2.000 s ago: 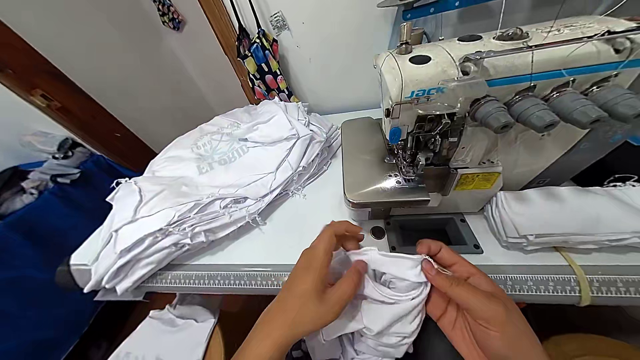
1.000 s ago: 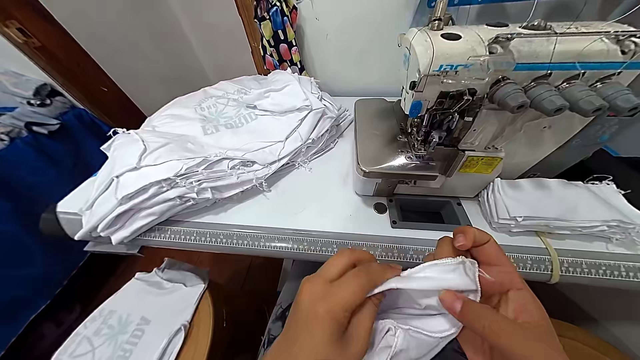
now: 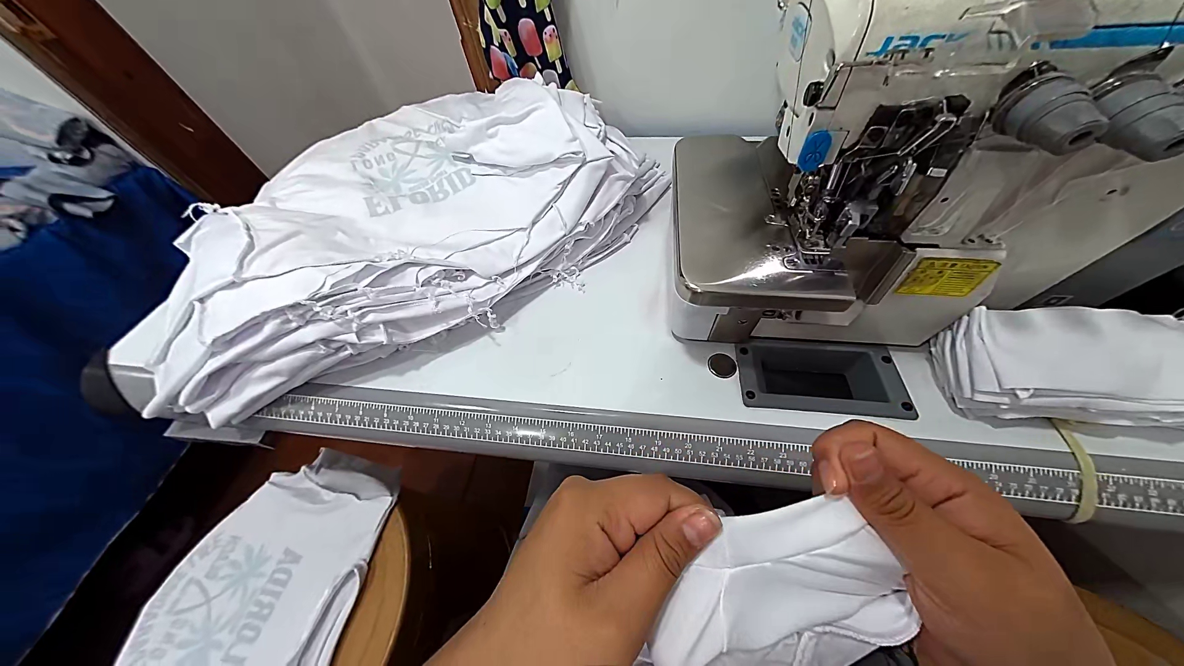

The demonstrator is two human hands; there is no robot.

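Both hands hold a white knit garment (image 3: pixel 777 573) in front of the table edge. My left hand (image 3: pixel 610 555) pinches one end of its folded upper edge between thumb and forefinger. The other end of that edge is pinched by my right hand (image 3: pixel 953 527), and the band lies stretched between them. A seam shows near the left thumb; the lower part of the cloth runs out of the frame. Beyond the hands stands a Jack overlock sewing machine (image 3: pixel 832 213) with a metal bed plate.
A tall stack of printed white garments (image 3: pixel 416 222) lies on the table's left. Folded white fabric pieces (image 3: pixel 1064 361) lie to the right of the machine. Below left, printed garments (image 3: pixel 240 564) rest on a round wooden stool (image 3: pixel 388 592). A measuring scale (image 3: pixel 555 433) runs along the table edge.
The garment's edge, raised and folded open a second ago, is now drawn out between my two hands with its smooth band showing. The view has shifted closer to the table.
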